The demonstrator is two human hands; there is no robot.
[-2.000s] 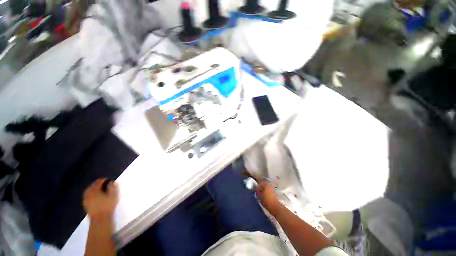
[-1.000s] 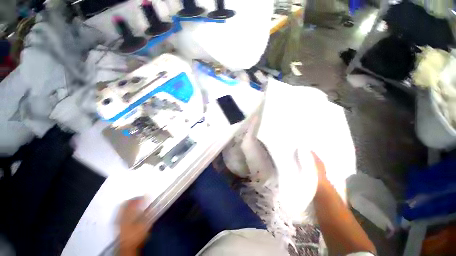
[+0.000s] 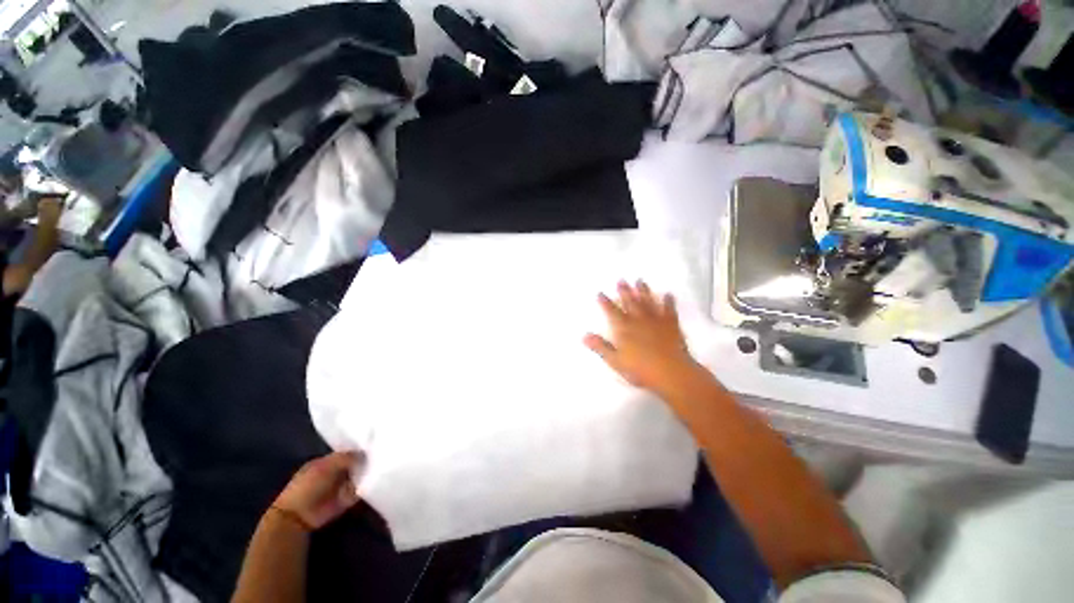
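Observation:
A white panel lies spread on the table left of the overlock machine and hangs over the table's front edge. My left hand pinches its lower left edge. My right hand lies flat on the panel with fingers spread, palm down. The stack of black panels lies behind the white panel. The machine's shiny cloth plate is right of my right hand.
A large black piece hangs at the left. White-and-grey bundles lie at the far left and more behind the machine. A smartphone lies at the right. Another person's arm shows at the far left.
The view has swung left. The white panel now lies on the table. My right hand has moved from the white pile onto this panel; my left hand now holds its edge.

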